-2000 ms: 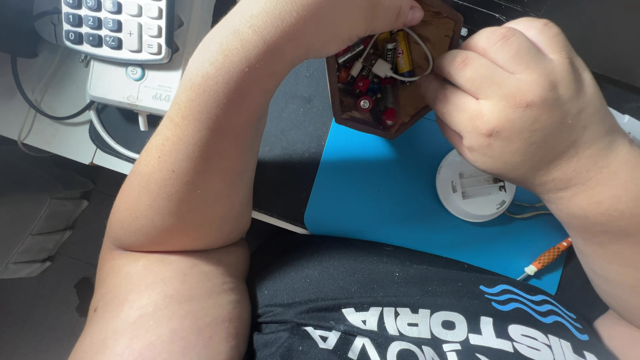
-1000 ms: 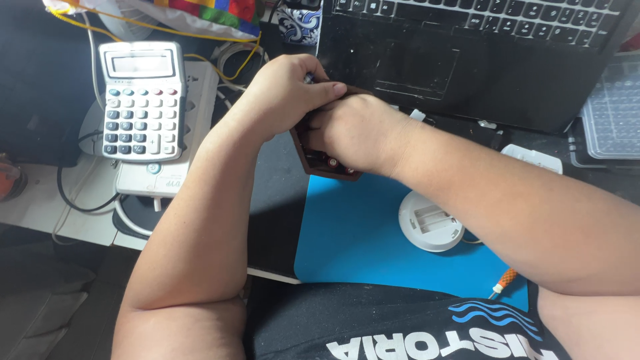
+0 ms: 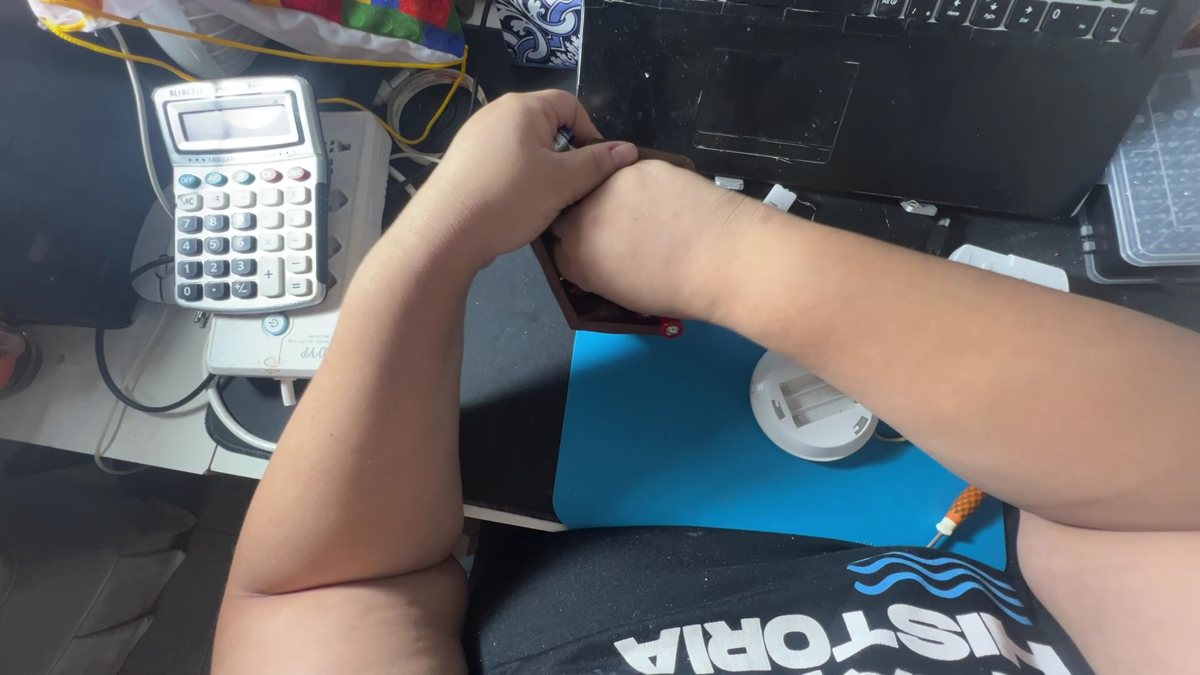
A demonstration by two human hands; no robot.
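My left hand (image 3: pixel 534 164) grips the far left rim of a small brown box (image 3: pixel 572 305), its thumb over the edge. Inside the box is my right hand (image 3: pixel 647 234), back upward; its fingertips are hidden, so what they touch does not show. A red battery-like piece (image 3: pixel 670 327) lies at the box's near corner, and a dark blue one (image 3: pixel 563 139) shows beside my left fingers. Below my right forearm, a round white device (image 3: pixel 812 405) with an open battery compartment lies on the blue mat (image 3: pixel 656 450). An orange-handled screwdriver (image 3: pixel 963 511) rests at the mat's near right.
A black laptop (image 3: pixel 778 103) stands behind the box. To the left, a calculator (image 3: pixel 246 197) rests on a white power unit (image 3: pixel 230 347) with cables around it. Clear plastic cases (image 3: pixel 1162 178) are at the far right, and a white cover (image 3: pixel 1008 267) lies behind my right forearm.
My right hand has gone from the box's right side into the box. Two seconds ago batteries and a white cable showed inside; my hand now covers most of the inside. The view has shifted.
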